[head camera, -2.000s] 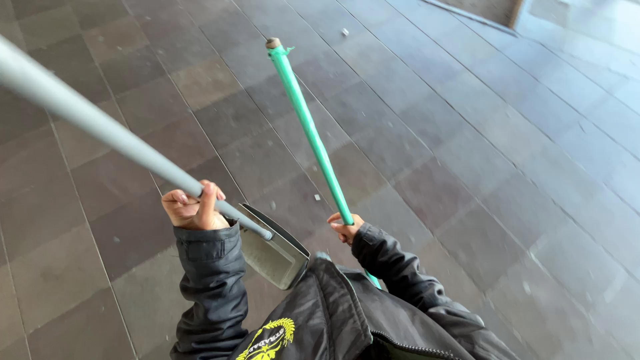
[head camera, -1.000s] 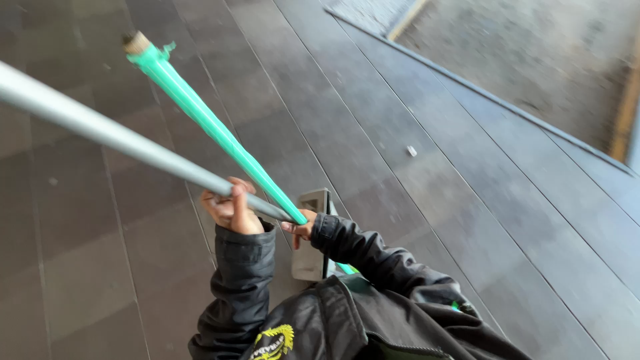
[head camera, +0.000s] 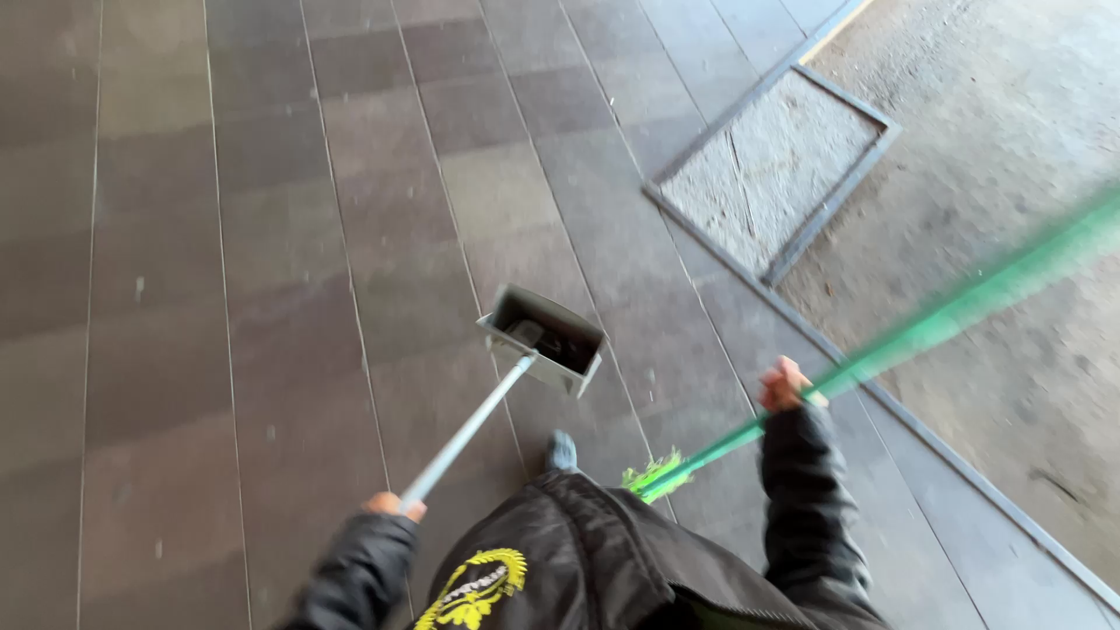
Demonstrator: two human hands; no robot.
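My left hand [head camera: 398, 505] is closed round the grey handle [head camera: 468, 433] of a long-handled dustpan. The dustpan's box-shaped pan [head camera: 547, 337] is out in front of me, its mouth dark inside, just beyond the tip of a shoe [head camera: 562, 451]. On the right, my right hand [head camera: 787, 385] grips the green stick of a broom [head camera: 910, 337], which slants from lower left to upper right and is blurred at its upper end. Bright green bristles [head camera: 656, 477] show at its lower end, partly hidden by my dark jacket.
Dark floor tiles [head camera: 289, 350] spread ahead and to the left, with small pale specks on them. A metal edging strip [head camera: 945, 464] divides the tiles from rough bare concrete [head camera: 989, 350] on the right. A framed, rough grey panel [head camera: 752, 166] lies at that border.
My hands, close together a second ago, are now far apart. The broom stick has swung from pointing up-left to up-right, and the pan now shows ahead of me. The view has shifted.
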